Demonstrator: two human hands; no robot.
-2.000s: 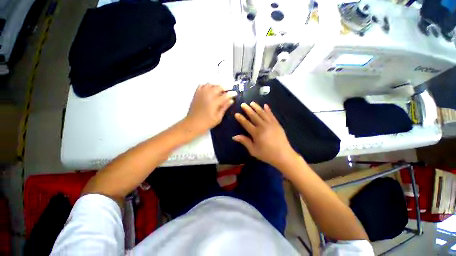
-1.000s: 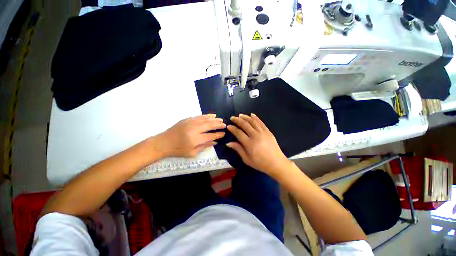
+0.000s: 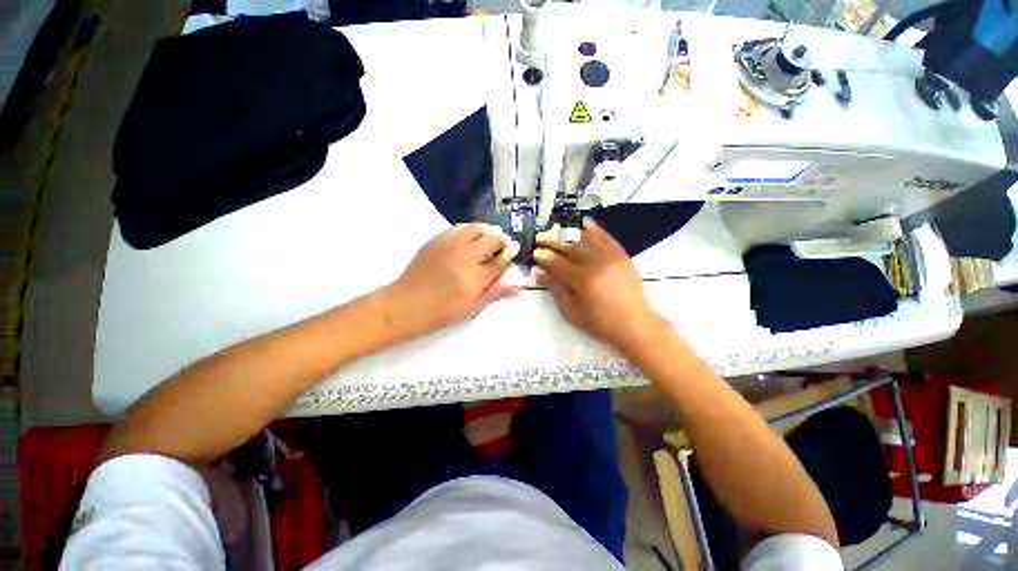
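A black cut panel (image 3: 455,167) lies under the sewing machine head, one corner showing to the left of it and a curved part to the right. The presser foot (image 3: 519,220) is down close to the cloth, right at my fingertips. My left hand (image 3: 455,277) has its fingertips on the panel's near edge, just left of the foot. My right hand (image 3: 592,279) has its fingertips on the same edge, just right of the foot. Whether the fingers pinch or only press the cloth is hard to tell.
A thick black panel stack (image 3: 234,123) lies at the table's left. Small black cut pieces (image 3: 820,288) lie at right below the machine arm (image 3: 826,139). A red basket (image 3: 67,474) stands lower left. A metal-framed stool (image 3: 910,446) with black pieces stands lower right.
The panel has moved away from me under the machine, leaving less cloth on the near side. Both hands have moved forward from the near table area to the foot.
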